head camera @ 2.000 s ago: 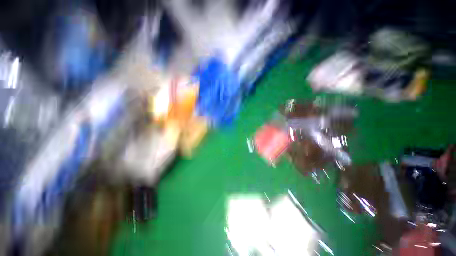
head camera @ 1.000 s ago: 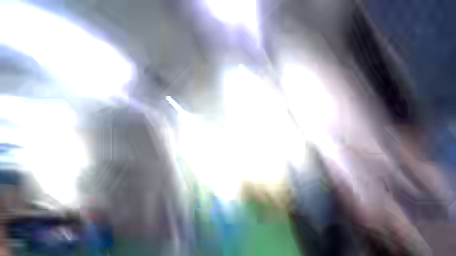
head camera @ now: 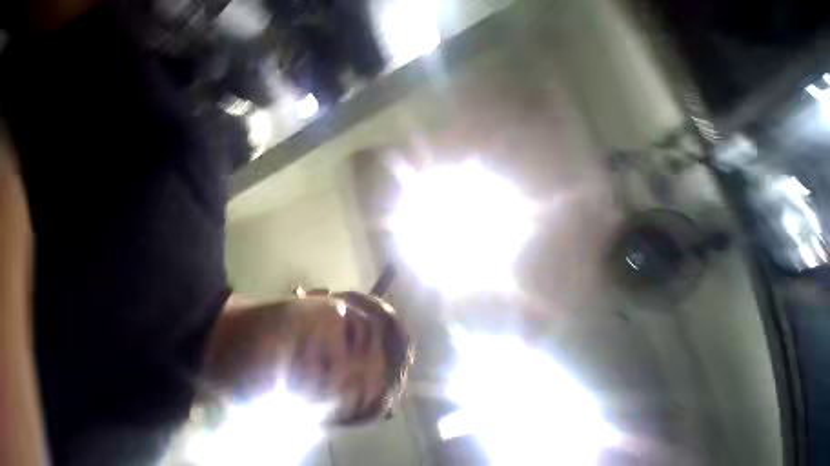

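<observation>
Neither my left hand nor my right hand can be made out. The view is turned on its side and faces upward. Nearest is a person in a dark shirt [head camera: 127,227], filling the left side, with the head [head camera: 355,359] at the lower middle. A blurred skin-toned strip [head camera: 16,319] runs along the left edge; I cannot tell whose it is or which body part. No packet is seen held.
Very bright lights [head camera: 464,223] glare in the middle and at the bottom. A round dark object, perhaps a fan [head camera: 651,259], is on the pale wall or ceiling to the right. Shiny plastic-covered dark items [head camera: 796,218] are at the right edge.
The view has swung from the green floor with its scattered packets, through a blur, up to the lights. The person in the dark shirt now shows at left.
</observation>
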